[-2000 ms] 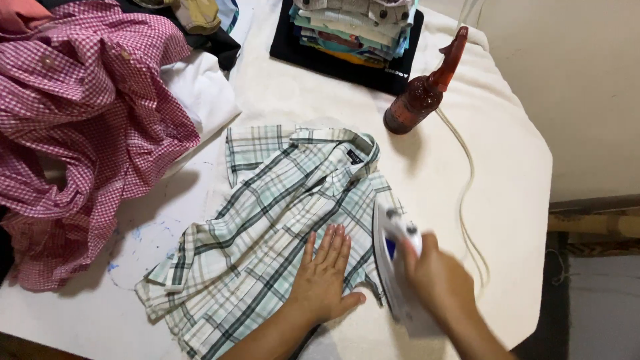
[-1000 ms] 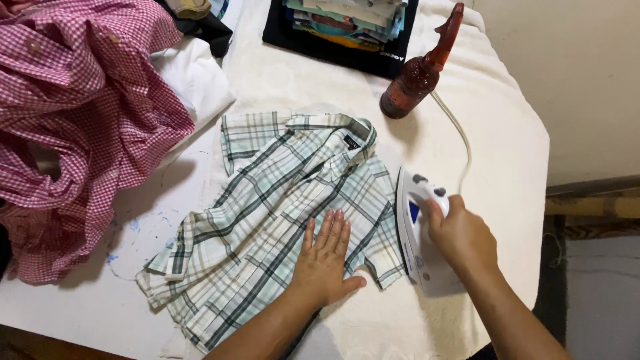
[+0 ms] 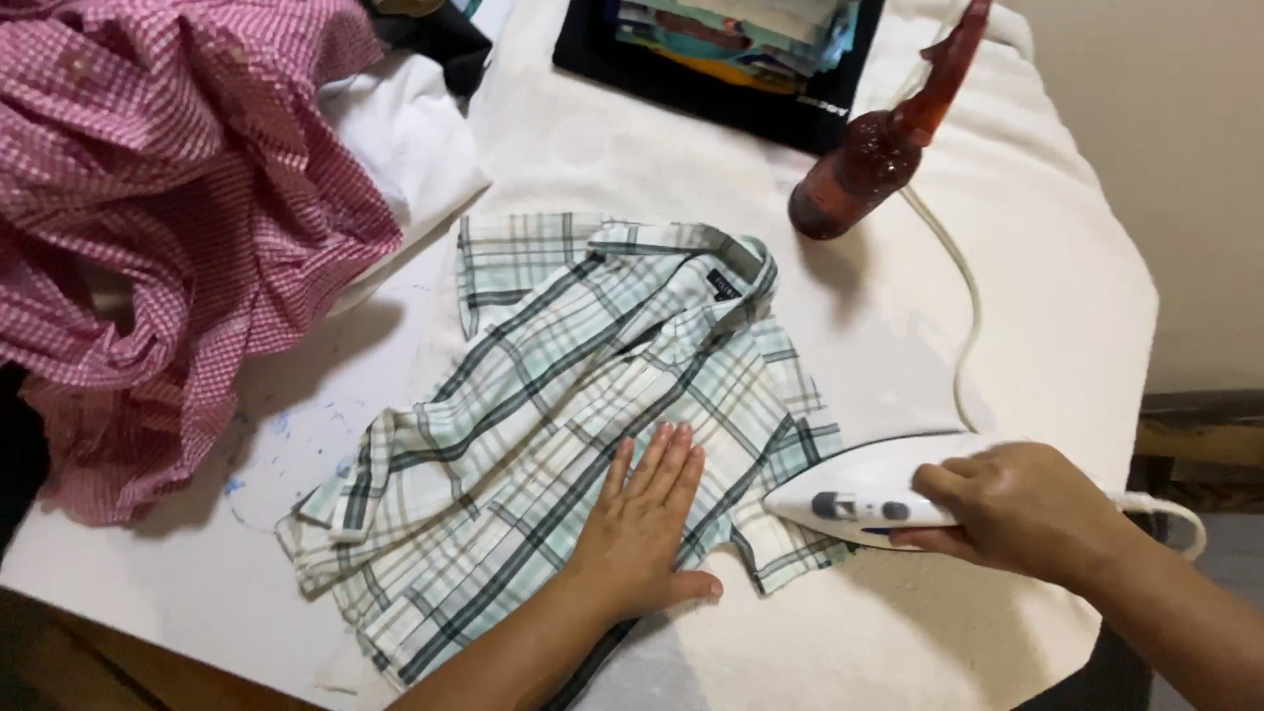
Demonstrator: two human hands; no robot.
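Observation:
A small short-sleeved plaid shirt point(image 3: 553, 395) in white, pale green and dark grey lies spread over a cream cloth, its collar toward the far side. My left hand point(image 3: 647, 523) presses flat on the shirt's front, fingers slightly apart, gripping nothing. In my right hand point(image 3: 1017, 513) is the handle of a white electric iron point(image 3: 859, 494). The iron's tip rests over the sleeve on the right, pointing left, and covers part of it. My right thumb and the iron's underside are partly hidden.
A pink gingham garment point(image 3: 197, 197) is heaped at the left beside a white cloth point(image 3: 405, 138). Beyond the shirt are a reddish-brown spray bottle point(image 3: 859, 168) and folded clothes point(image 3: 731, 39) on a black item point(image 3: 681, 99). A pale cord point(image 3: 968, 296) runs behind the iron; the table edge point(image 3: 1150, 316) is at right.
The iron has turned from pointing away to pointing left, and its tip has come onto the right sleeve. My left hand stays flat on the shirt.

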